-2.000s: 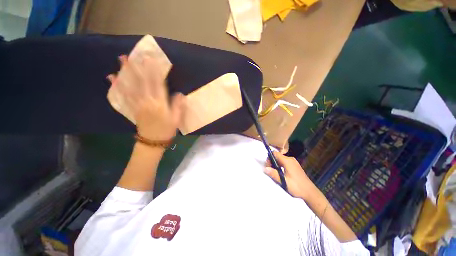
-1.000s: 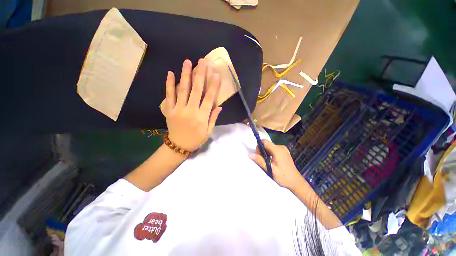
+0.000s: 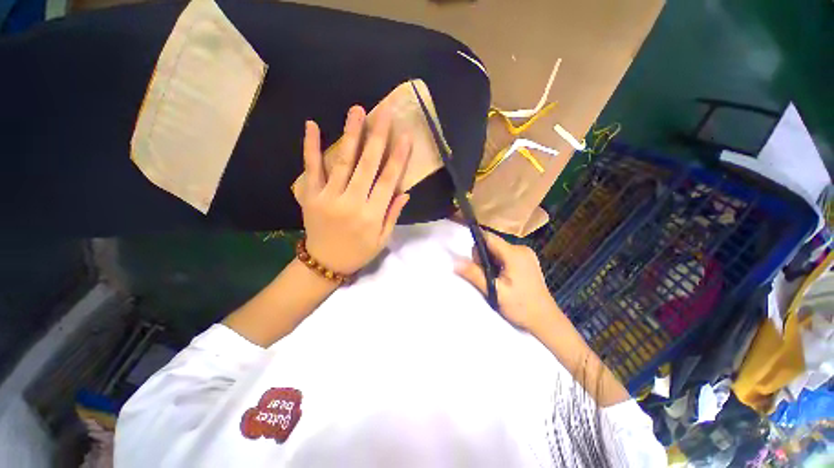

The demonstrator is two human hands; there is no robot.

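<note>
A cream sewn piece [image 3: 422, 151] lies flat on the black padded board near its rounded right end. My left hand [image 3: 355, 196] lies palm down on it with the fingers apart and covers much of it. My right hand [image 3: 512, 279] holds the black scissors [image 3: 462, 196]. The long blades lie along the right edge of the piece, with the tips near its upper corner. Whether the blades are parted is unclear. Another cream piece [image 3: 199, 105] lies flat on the board to the left, untouched.
The black board [image 3: 302, 55] lies over a brown-covered table [image 3: 585, 55]. Yellow and white trimmings [image 3: 521, 146] lie beyond the board's right end. A blue plastic basket [image 3: 777, 206] stands at the right, with fabric scraps [image 3: 777, 361] beyond it.
My left hand has left the left piece and now presses on the right one. My right hand has moved the scissor blades up along that piece's right edge.
</note>
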